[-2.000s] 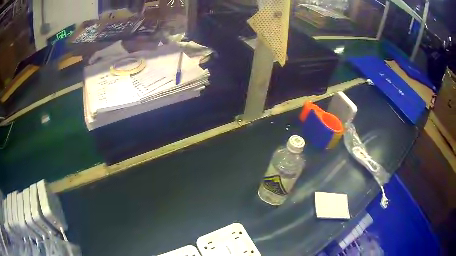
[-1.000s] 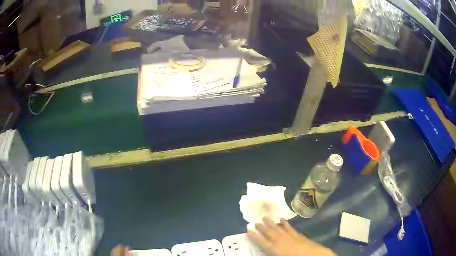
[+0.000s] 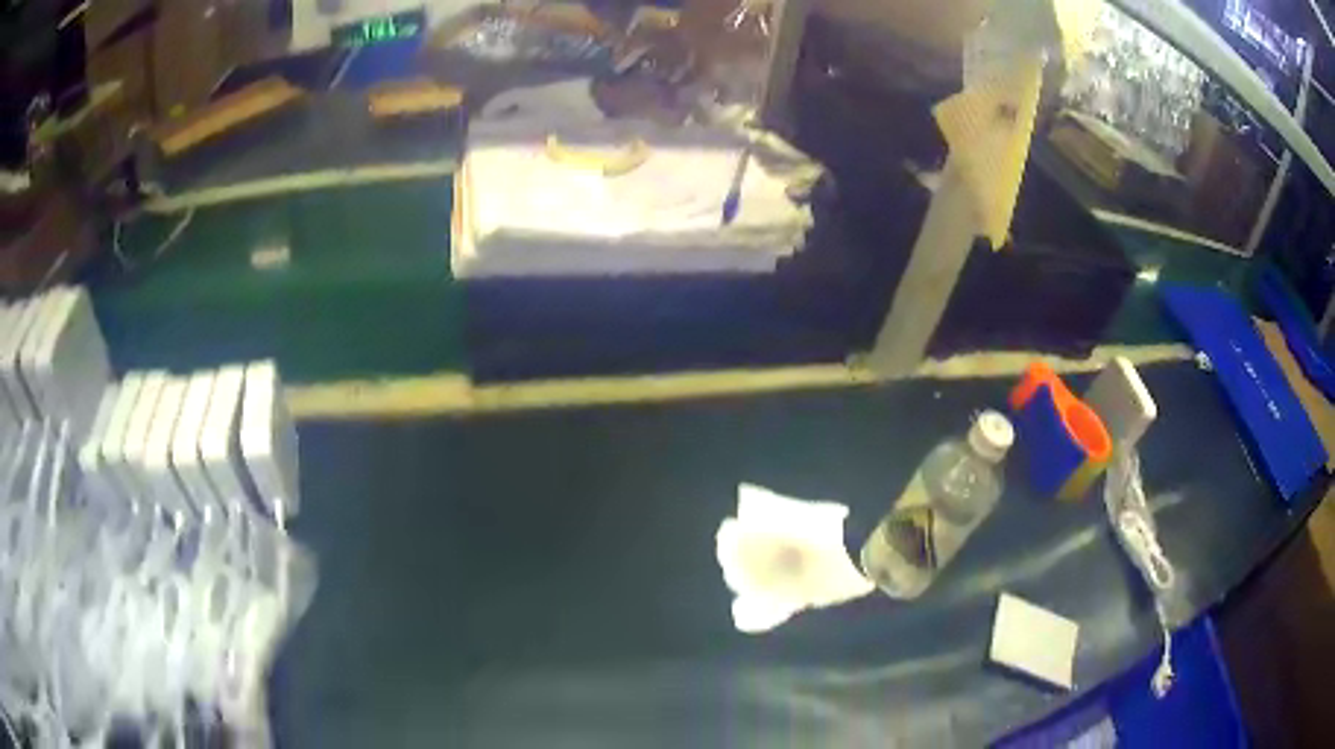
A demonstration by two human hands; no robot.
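Observation:
Neither of my hands is in the picture. A crumpled white cloth [image 3: 791,561] with a faint stain in its middle lies on the dark green bench [image 3: 571,585], close to the left side of a clear bottle [image 3: 937,512] with a white cap. A small white block [image 3: 1034,641] lies flat to the right of the bottle. Several white power strips [image 3: 191,439] stand in rows at the left, with bagged white cords [image 3: 147,629] hanging from them. The frame is somewhat blurred.
An orange and blue tape holder [image 3: 1064,435] stands beside a white strip [image 3: 1122,401] with a bagged cord. A paper stack [image 3: 630,205] rests on a black box beyond the edge rail [image 3: 644,388]. A post carries yellowish cards [image 3: 996,132]. A blue bin [image 3: 1193,688] is at lower right.
Both hands and the flat white strips at the bottom edge have gone out of view. The view has shifted, showing more of the standing strips at left. The cloth lies free beside the bottle.

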